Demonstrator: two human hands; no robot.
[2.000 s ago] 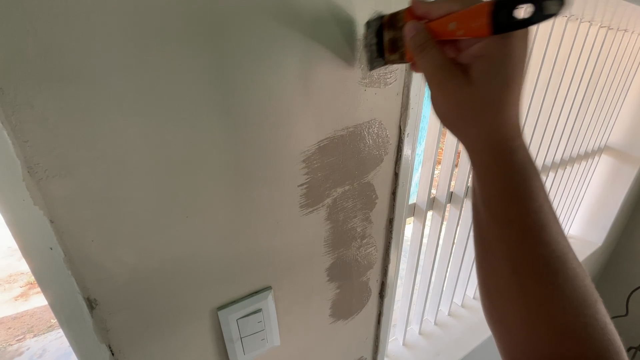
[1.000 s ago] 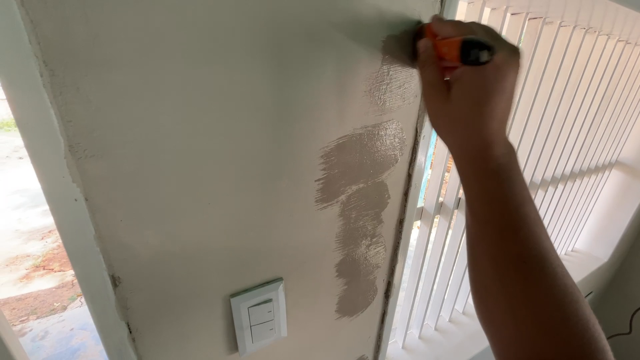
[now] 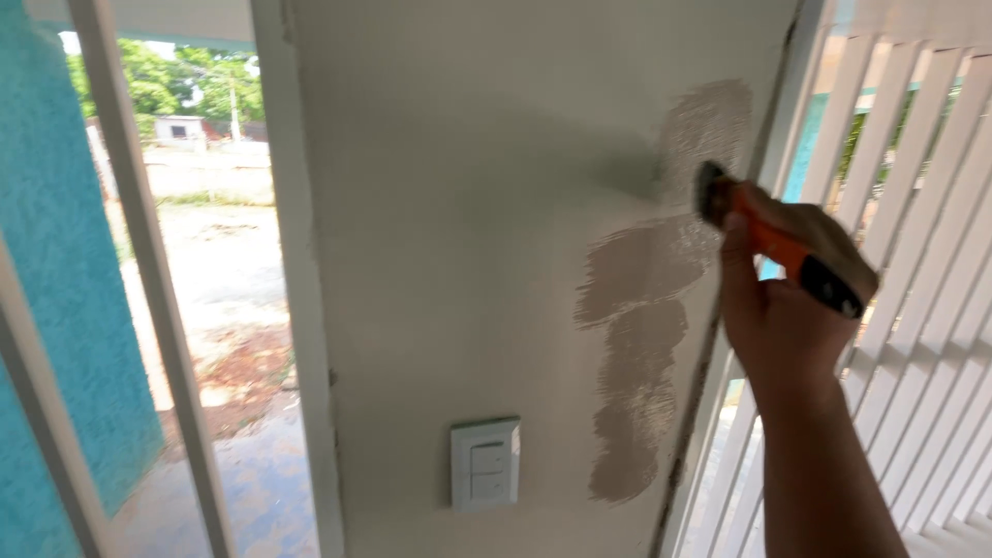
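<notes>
At the right, my right hand (image 3: 798,302) is closed around the orange and black handle of a paintbrush (image 3: 783,248). The dark bristles are at the wall's right part, over the lower part of the upper patch of paint (image 3: 709,124). Below the brush, more wet-looking brownish paint (image 3: 639,372) runs down the pale wall (image 3: 449,232) in uneven overlapping strokes. A white double light switch (image 3: 486,463) sits low on the wall, left of the lowest paint. My left hand is out of view.
White slanted slats (image 3: 907,341) fill the right side, beyond a pale frame with a dark, rough gap along the wall. At the left stand a pale frame (image 3: 298,310) and white bars (image 3: 167,287), with a turquoise wall (image 3: 70,271) and sunlit ground outside.
My right hand with the paintbrush has come down from the top edge of the wall paint. The upper patch now looks fuller. The view has swung left, showing more of the outdoors.
</notes>
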